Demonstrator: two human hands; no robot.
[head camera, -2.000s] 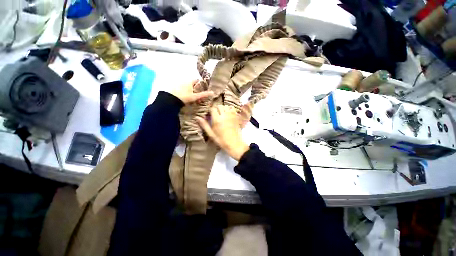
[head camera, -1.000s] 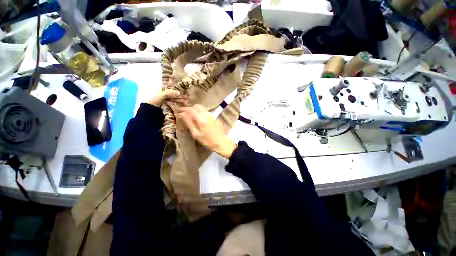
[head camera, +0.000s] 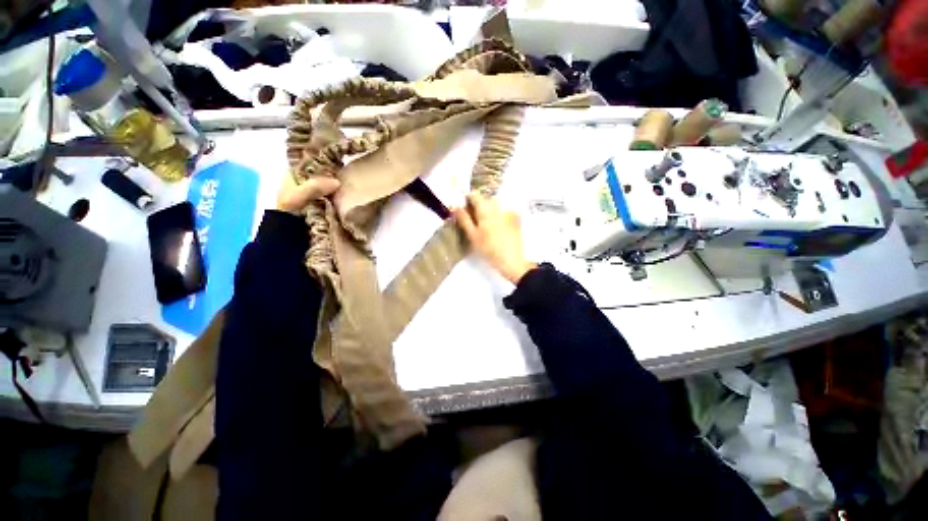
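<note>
A heap of khaki elasticated waistband pieces (head camera: 326, 153) lies on the white table in front of me, left of the machine. Flat khaki ends (head camera: 358, 336) hang over the table's front edge. My left hand (head camera: 303, 191) grips the gathered bands at the heap's left side. My right hand (head camera: 490, 232) has its fingertips on a separate khaki band (head camera: 432, 267) that runs diagonally down to the left; its fingers look closed on the band's edge. A black strap (head camera: 427, 196) shows between the bands and reaches my right fingertips.
The sewing machine (head camera: 733, 198) stands at the right, with thread cones (head camera: 674, 126) behind it. At left are a smartphone (head camera: 176, 252) on a blue sheet (head camera: 219, 224), a grey device (head camera: 46, 259) and a small grey tray (head camera: 137, 358). Cloth piles and bins line the back.
My right hand has moved right, away from my left hand, to the diagonal band. That band now lies apart from the heap. The view has shifted, so the table things appear further left.
</note>
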